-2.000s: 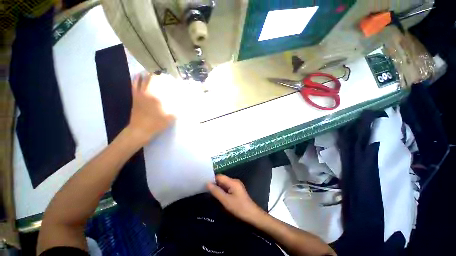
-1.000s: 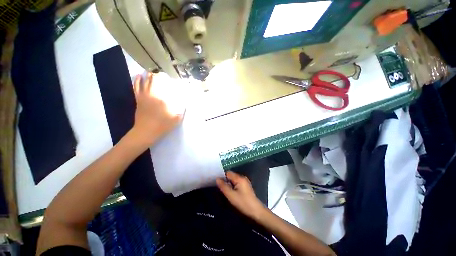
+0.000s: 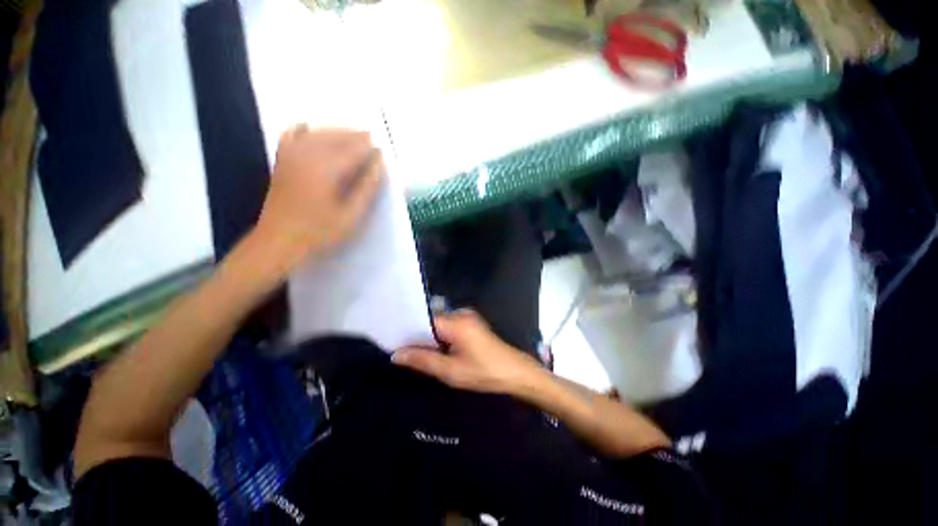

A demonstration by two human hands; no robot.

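Note:
A white fabric piece [image 3: 355, 293] runs from the bright machine area over the table's front edge toward my lap, with a thin dark edge showing along its right side. My left hand [image 3: 324, 185] lies on the upper part of the white piece, fingers bent, blurred. My right hand [image 3: 463, 354] pinches the lower right corner of the white piece below the table edge. A dark panel [image 3: 224, 123] lies on the table left of my left hand, partly behind the white piece and my forearm. The needle area is washed out by the lamp.
Red-handled scissors [image 3: 646, 49] lie on the machine bed at the upper right. Another dark cut panel [image 3: 87, 134] lies at the far left. The green table edge [image 3: 617, 128] crosses the middle. Dark and white cut pieces [image 3: 823, 247] hang at the right, with loose white scraps below the table.
The view has tilted down, so the machine head is mostly out of the picture. My left hand has moved down the white piece, away from the needle area. My right hand still grips its lower corner.

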